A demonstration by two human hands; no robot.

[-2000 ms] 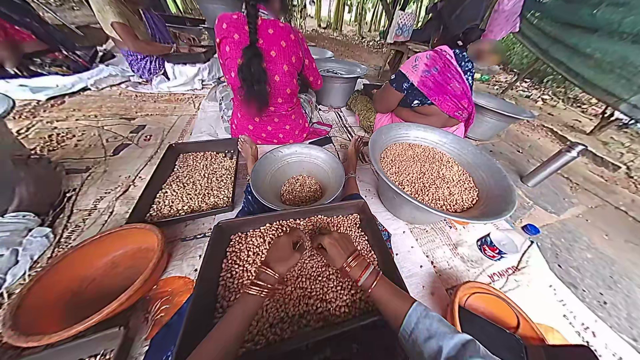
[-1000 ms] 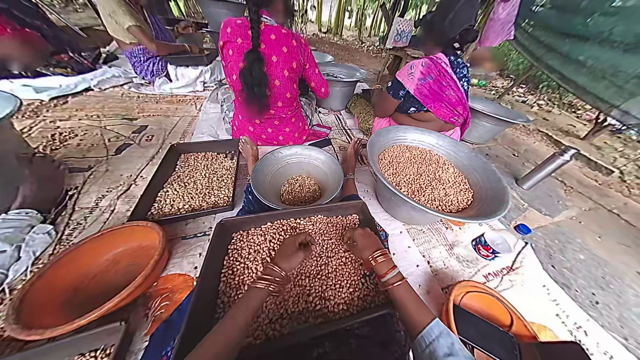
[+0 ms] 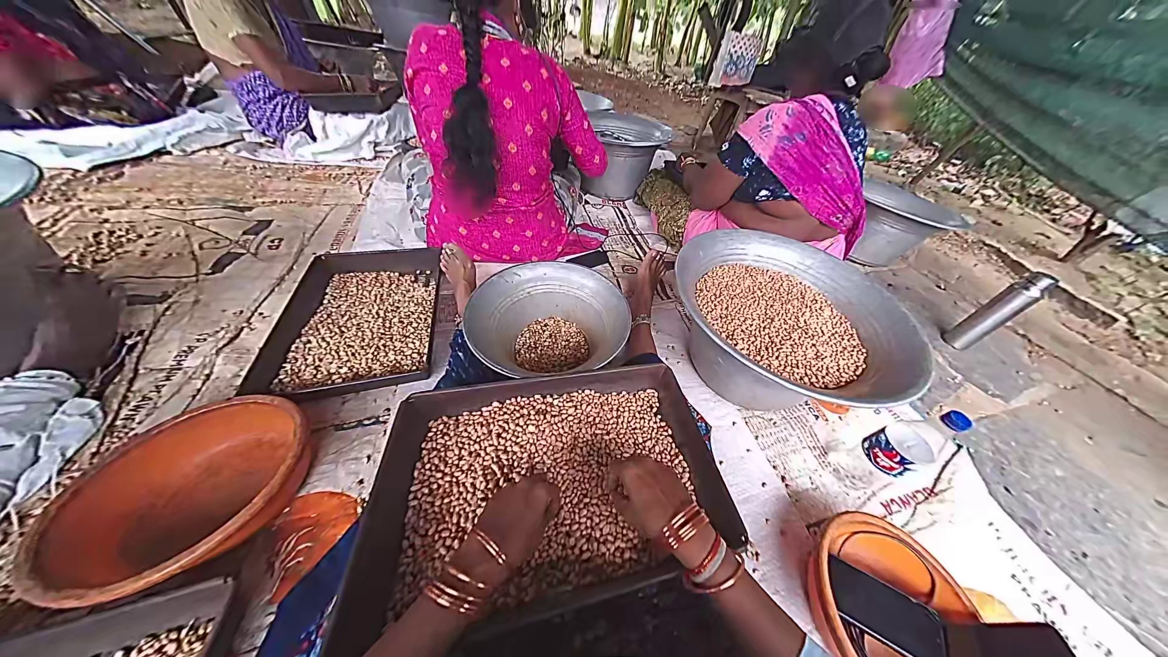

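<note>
A dark rectangular tray [image 3: 680, 429] of light brown nuts or beans [image 3: 547, 420] lies in front of me. Both my hands are low over these nuts, fingers curled down into them. My left hand [image 3: 518, 516] is left of the tray's middle; my right hand [image 3: 650, 497] is a short way to its right, the two apart. Whether either holds any nuts is hidden by the fingers. Beyond the tray, a small metal basin [image 3: 488, 310] between two feet contains a small heap of nuts. A wide metal basin [image 3: 899, 356] with many nuts stands to the right, a second filled tray [image 3: 342, 388] to the left.
An empty orange bowl [image 3: 155, 493] rests at left. At lower right are another orange vessel [image 3: 826, 566] and a dark phone-like object [image 3: 885, 607]. A metal flask [image 3: 999, 312], a printed cup [image 3: 899, 449] and a blue cap [image 3: 956, 421] lie at right. Several people sit ahead.
Both hands have moved nearer to me over the tray. They were close together two seconds ago, then moved apart.
</note>
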